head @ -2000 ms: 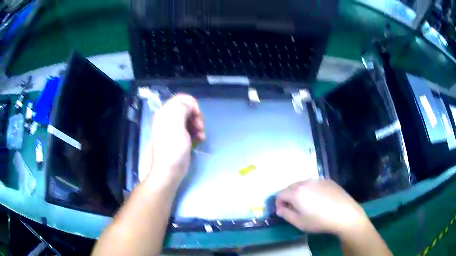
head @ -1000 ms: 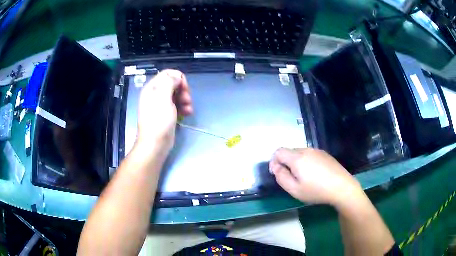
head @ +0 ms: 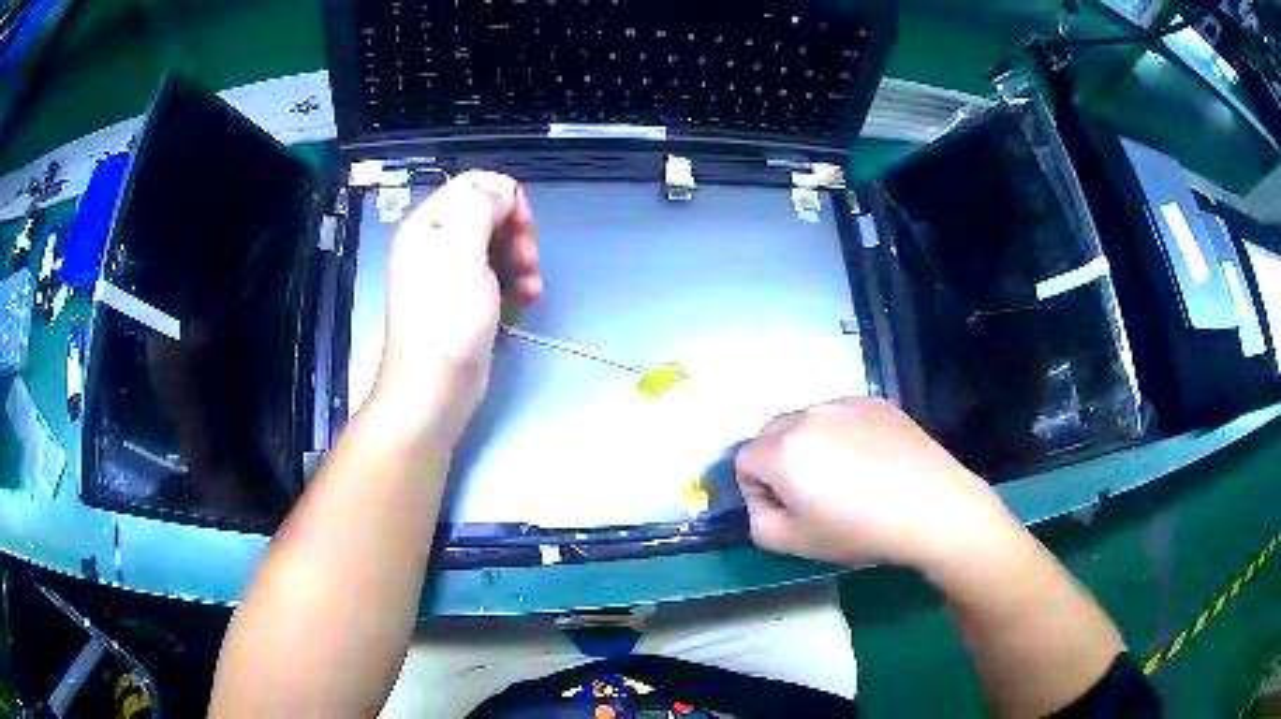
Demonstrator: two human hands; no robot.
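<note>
The silver laptop lid panel lies open in its black frame, below the black keyboard base. A thin cable runs over the panel from my left hand to a yellow tape piece. A second yellow piece sits near the panel's front edge. My left hand is over the panel's upper left, fingers curled at the cable's end; its fingertips are partly hidden. My right hand is curled at the front right edge, beside the lower yellow piece; its fingertips are hidden.
A dark LCD panel leans on the left and another on the right, close to the lid. A blue tray with small loose parts is at the far left. Dark parts with pale sheets lie at the far right.
Since the first frame the view has shifted, so the lid sits higher. The right hand has moved slightly left and is more closed. The cable beside the left hand shows more clearly.
</note>
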